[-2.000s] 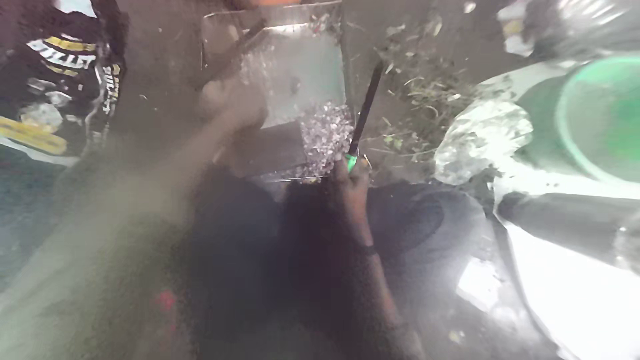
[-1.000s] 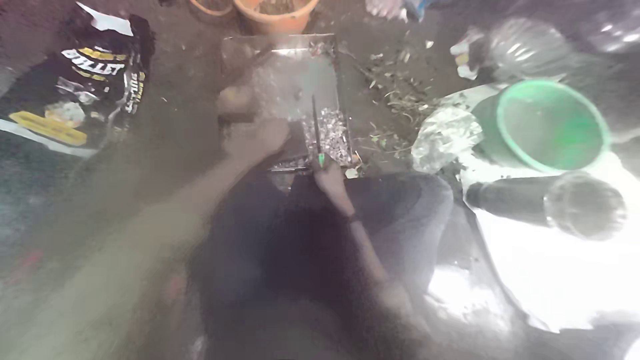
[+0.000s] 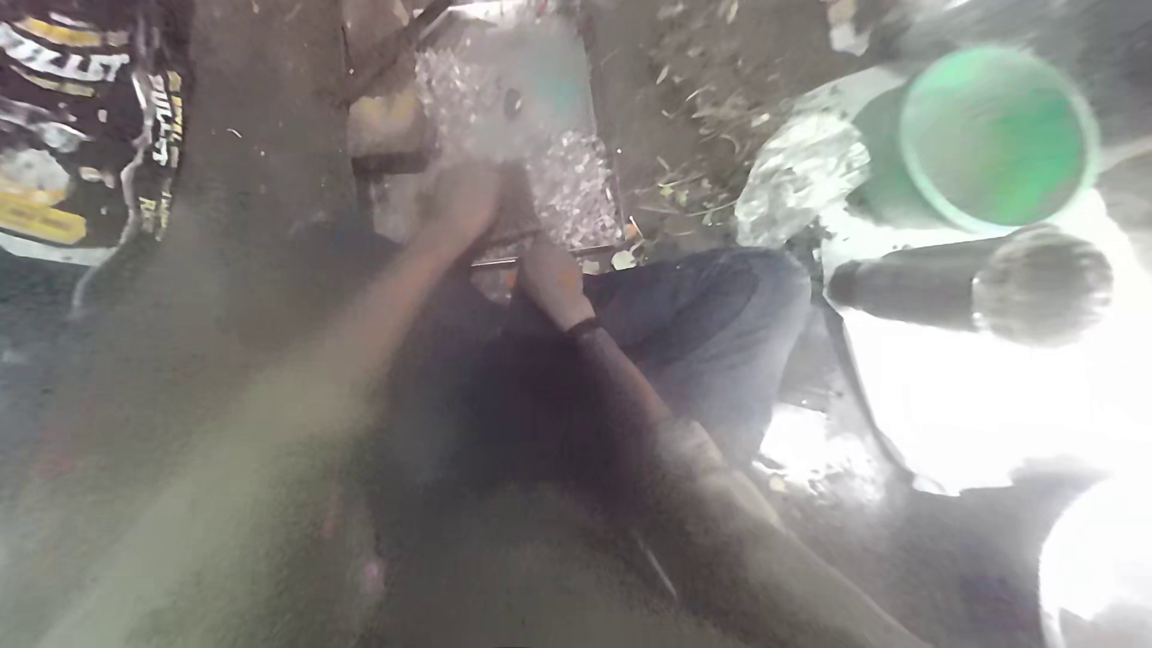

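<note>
A shallow metal tray (image 3: pixel 589 90) holds small, shiny, pale chips (image 3: pixel 571 193). My left hand (image 3: pixel 466 202), blurred, lies over its lower left part against a dark, flat piece (image 3: pixel 513 205); whether it grips that piece is unclear. At the tray's near edge, my right hand (image 3: pixel 551 277) is curled close to the lower end of the same piece. What it holds is hidden. A yellowish block (image 3: pixel 385 121) sits at the tray's left side, with a dark bar (image 3: pixel 391 63) above it.
Right of the tray lie dry leaves and stems (image 3: pixel 702 117) and crumpled clear plastic (image 3: pixel 801 175). Beyond stand a green bucket (image 3: pixel 999 135) and a dark bottle-like container (image 3: pixel 918 286) lying on a white sheet (image 3: pixel 972 405). A black printed bag (image 3: pixel 81 135) lies at left.
The long dark tool with a green part, seen upright at my right hand earlier, no longer shows there. My right hand is now lower against the tray's near edge. The view has shifted.
</note>
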